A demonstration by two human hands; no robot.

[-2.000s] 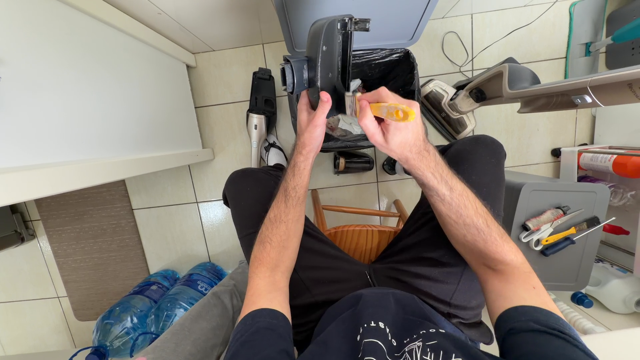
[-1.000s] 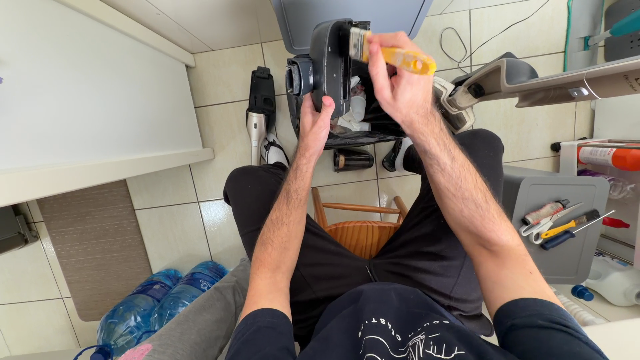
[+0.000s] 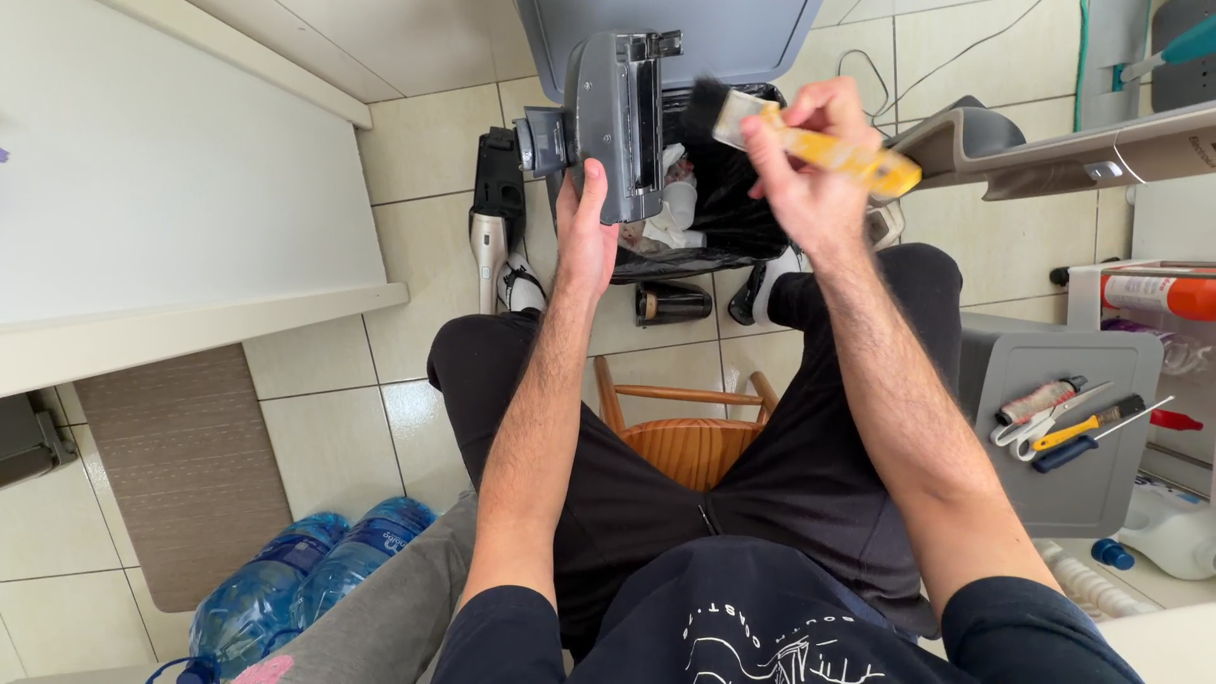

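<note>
My left hand (image 3: 586, 233) grips the lower end of a grey vacuum cleaner floor head (image 3: 594, 123), which is held upright with its long slot facing right. To its right, my right hand (image 3: 817, 157) holds a flat paintbrush (image 3: 836, 160) by its yellow handle. The dark bristles point left toward the floor head, with a gap between them. Beneath both is a bin lined with a black bag (image 3: 750, 214), with crumpled paper and a white cup (image 3: 679, 202) inside.
A handheld vacuum unit (image 3: 494, 204) and a dark cylindrical part (image 3: 673, 303) lie on the tiles. The vacuum body (image 3: 1054, 152) is at right. Scissors (image 3: 1035, 429), a small brush and a screwdriver (image 3: 1066, 453) rest on a grey lid (image 3: 1073, 503). Water bottles (image 3: 261, 589) lie lower left.
A second ago the bristles were against the upper part of the floor head; now the paintbrush is apart from it, to the right. My left hand has kept hold of the floor head.
</note>
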